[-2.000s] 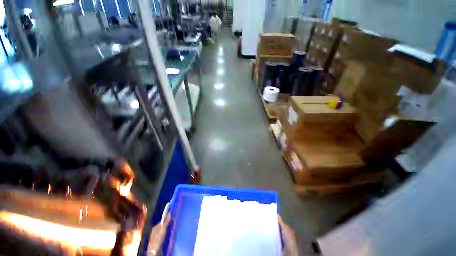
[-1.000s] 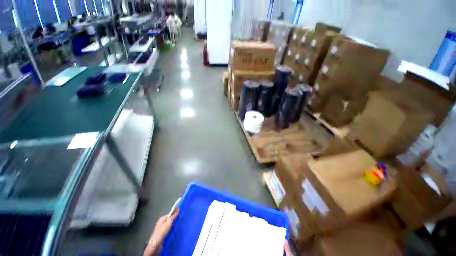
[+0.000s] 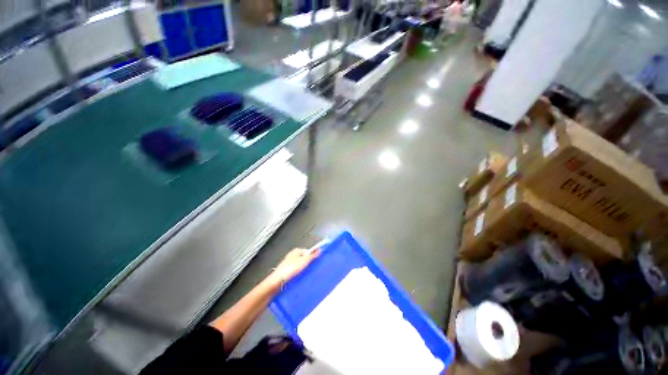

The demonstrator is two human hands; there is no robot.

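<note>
A blue plastic tray (image 3: 321, 283) is held in front of me, tilted in the view at the bottom centre. White strips (image 3: 366, 322) lie in it, overexposed so single pieces are hard to tell. They cover most of the tray and leave blue floor bare at its left end. My left hand (image 3: 297, 261) grips the tray's upper left edge, with something thin and white by its fingers. My right hand is not in view.
A green-topped table (image 3: 95, 176) stands at the left with dark blue cell stacks (image 3: 168, 146) on it and white sheets (image 3: 212, 256) below. At the right are cardboard boxes (image 3: 586, 179), dark rolls (image 3: 513, 271) and a white roll (image 3: 486, 334). A white pillar (image 3: 524, 62) and distant person (image 3: 455, 15) stand beyond.
The view has moved forward along the aisle and tilted. The green table and rolls appear nearer. The tray is turned in the view, and my right hand has gone out of the picture.
</note>
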